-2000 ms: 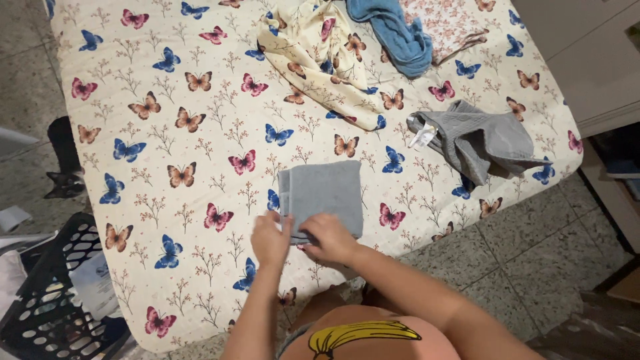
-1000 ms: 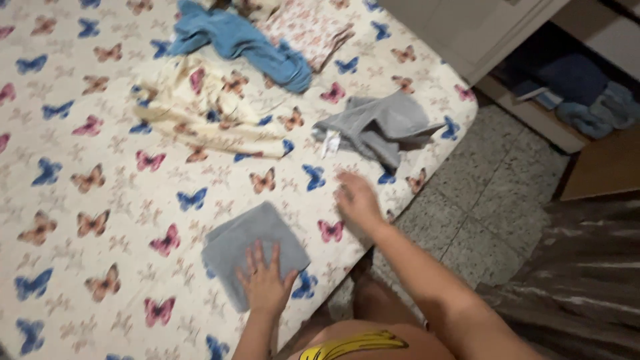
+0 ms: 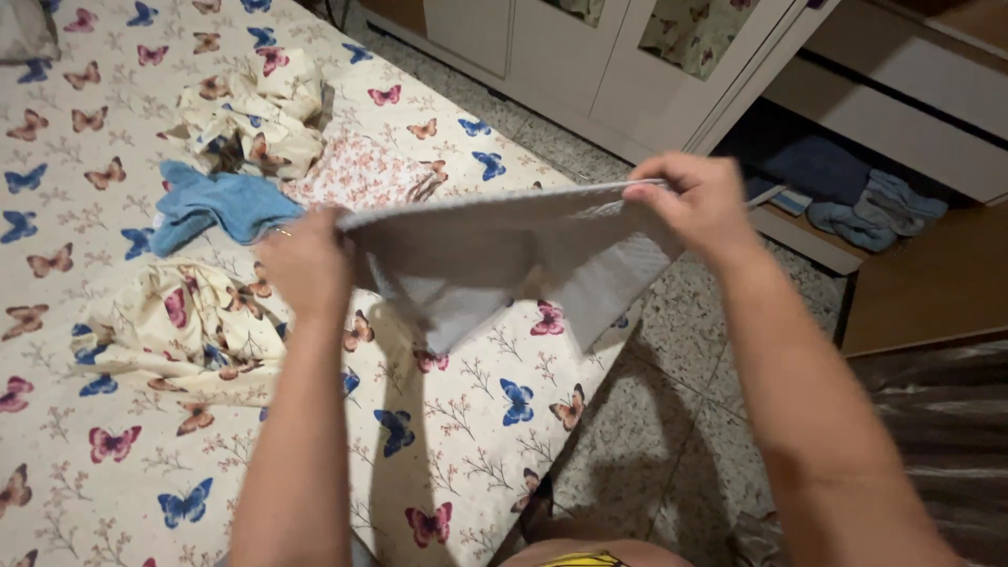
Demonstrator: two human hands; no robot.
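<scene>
A grey cloth (image 3: 488, 268) is stretched between my two hands above the bed, its lower part hanging loose. My left hand (image 3: 309, 256) grips its left upper corner, and my right hand (image 3: 689, 197) pinches the right upper corner between thumb and fingers. Under it lies the butterfly-print sheet (image 3: 472, 480) on the bed. Beyond my left hand rest a crumpled blue cloth (image 3: 224, 206), a floral cloth (image 3: 358, 169) and a bunched butterfly-print cloth (image 3: 252, 114). Another butterfly-print cloth (image 3: 189, 331) lies crumpled just left of my left forearm.
A light wardrobe (image 3: 551, 71) stands beyond the bed. At the right, an open compartment holds folded dark cloth (image 3: 823, 165) and blue-grey cloths (image 3: 882, 209). Speckled floor tiles (image 3: 669, 346) run along the bed's edge, and a brown curtain-like fabric (image 3: 945, 425) hangs at the lower right.
The crumpled grey cloth that lay near the bed's edge is now up in both hands. My left hand has left the folded grey cloth, which is out of view. The view has swung right.
</scene>
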